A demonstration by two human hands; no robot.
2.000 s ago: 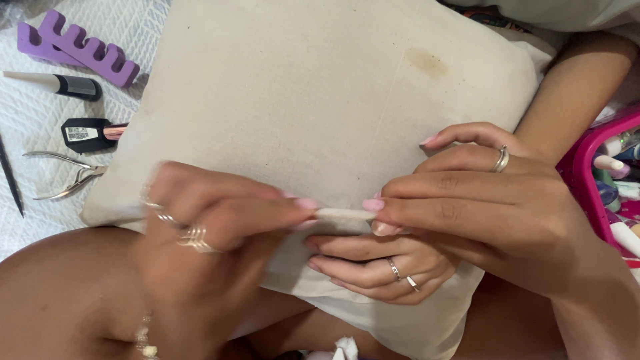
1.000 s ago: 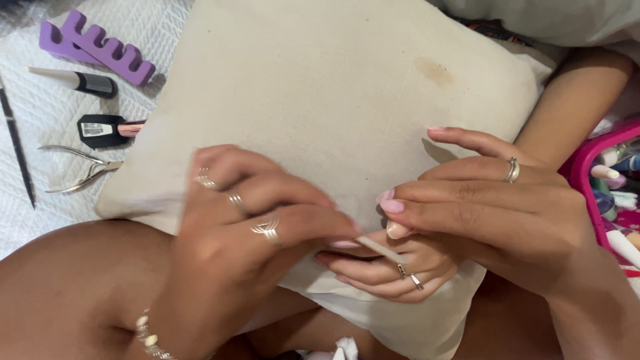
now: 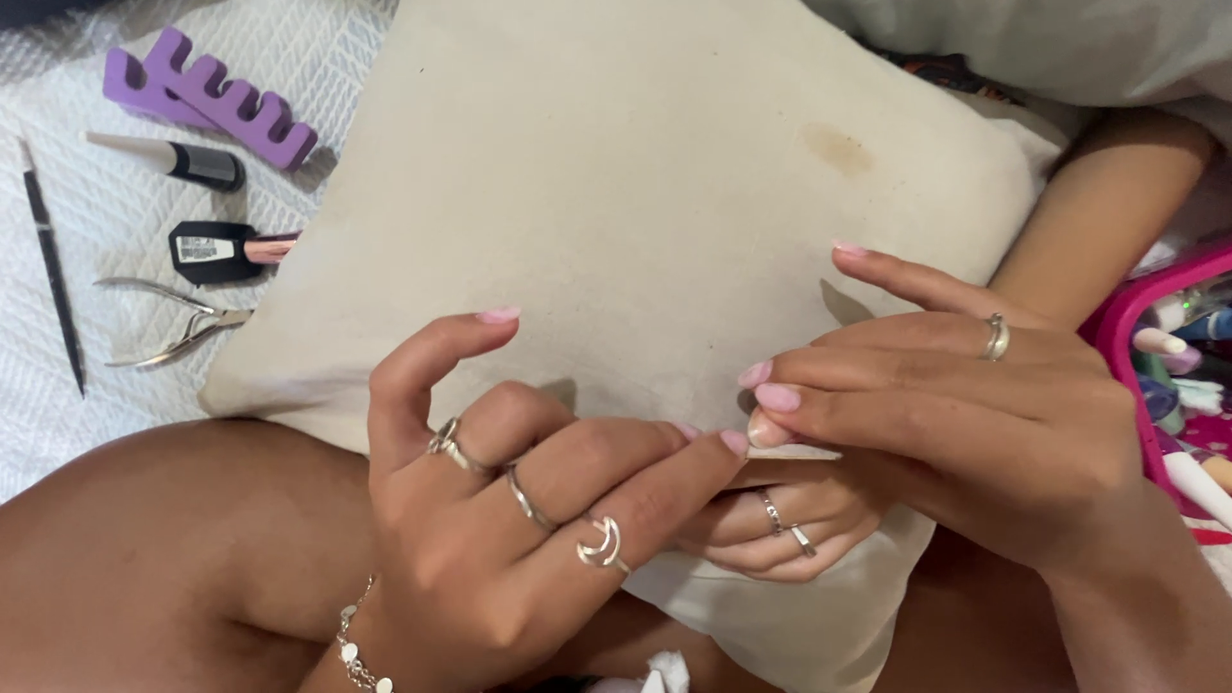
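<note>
Between the fingertips of my left hand [image 3: 539, 510] is a thin pale strip, which looks like a nail file [image 3: 807, 453]; its far end shows beneath the fingers of my right hand. My right hand [image 3: 962, 404] holds a finger of another person's hand [image 3: 770, 539], whose fingernail [image 3: 768, 431] shows just above the strip. That hand wears two rings and rests on a cream pillow [image 3: 626, 192]. The other person's forearm [image 3: 1107, 212] comes in from the upper right. Part of their hand is hidden under mine.
Left of the pillow, on a white quilted cover, lie purple toe separators [image 3: 231, 101], a dark-capped bottle [image 3: 207, 166], a black polish bottle [image 3: 212, 252], metal cuticle nippers [image 3: 192, 332] and a thin black brush [image 3: 53, 279]. A pink basket [image 3: 1121, 318] of bottles stands at the right.
The strip in my left hand has shifted from beside the other person's rings to just under the held fingernail. My left hand's little finger is now raised. My right hand keeps its hold.
</note>
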